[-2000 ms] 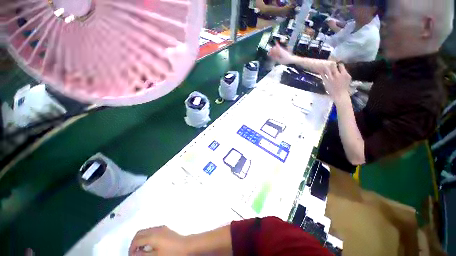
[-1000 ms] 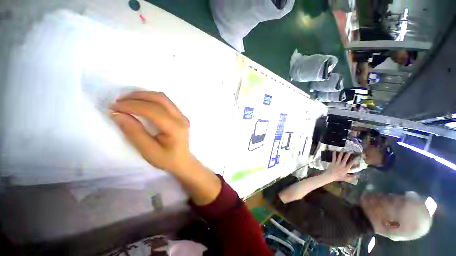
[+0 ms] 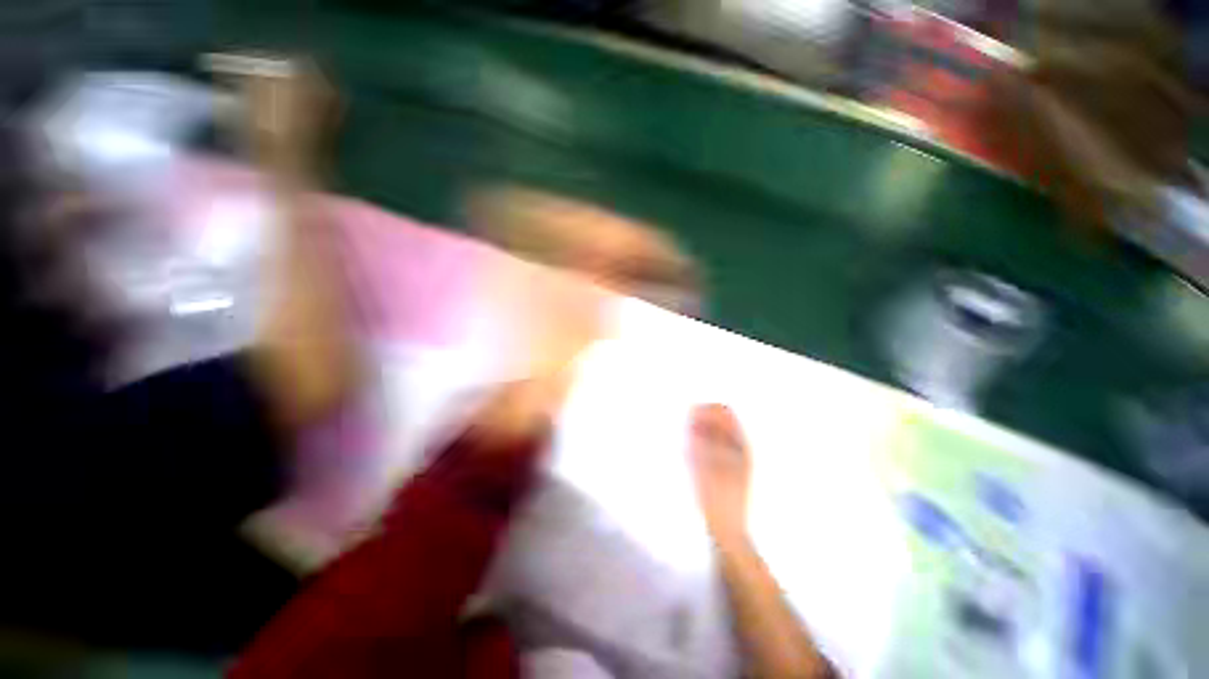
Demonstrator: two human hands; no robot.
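The view is strongly blurred. My left hand (image 3: 590, 246), with a red sleeve behind it, reaches over the bench edge onto the green belt (image 3: 796, 292). Its fingers are smeared, and I cannot tell whether it holds anything. My right hand (image 3: 720, 444) is over the bright white bench surface (image 3: 822, 491), to the right of my left hand. It looks small and its fingers are not distinct. A black unit in a whitish bag (image 3: 961, 325) stands on the belt to the right of both hands.
Another person's arm (image 3: 298, 265) reaches toward the belt at left, beside a pink sheet (image 3: 411, 272) and blurred whitish material (image 3: 199, 285). A printed carton (image 3: 994, 570) covers the bench at right. A blurred pale shape is at the right edge of the belt.
The view has swung left and become blurred. My left hand now shows over the belt. The hand seen earlier over the white surface was spread; its fingers are now indistinct. The neighbour at right left view.
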